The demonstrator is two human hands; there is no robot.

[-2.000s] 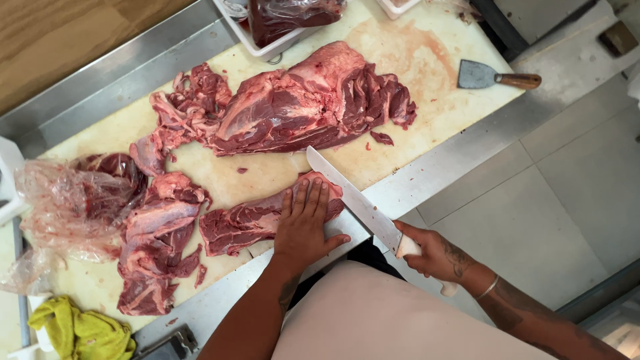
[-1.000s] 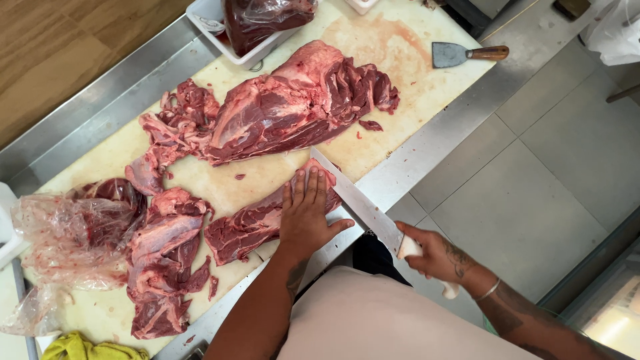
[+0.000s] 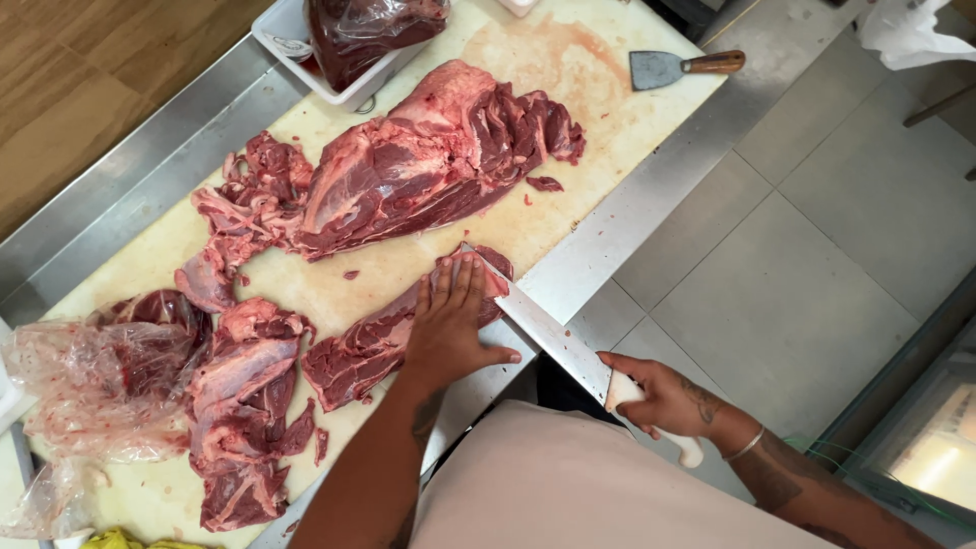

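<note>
My left hand (image 3: 448, 328) lies flat, fingers spread a little, on a long strip of raw red meat (image 3: 366, 347) at the near edge of the white cutting board (image 3: 427, 278). My right hand (image 3: 659, 396) is closed around the white handle of a long butcher's knife (image 3: 553, 332). The blade's front part is in the right end of the strip, just beyond my left fingertips, with a thin slice partly parted there. Behind the strip rests a large cut of raw meat (image 3: 427, 164). A smaller piece of meat (image 3: 248, 412) lies to the left.
A scraper with a wooden handle (image 3: 682, 69) lies at the board's far right. A white plastic tray (image 3: 347, 95) with bagged meat (image 3: 374, 34) stands at the back. Clear plastic bags (image 3: 99, 381) and a yellow cloth (image 3: 122, 540) are at left. A steel table edge (image 3: 602, 244) borders the board.
The knife blade has moved from the right end of the meat strip into it, and a slice there now stands partly apart. My left hand has stayed on the strip.
</note>
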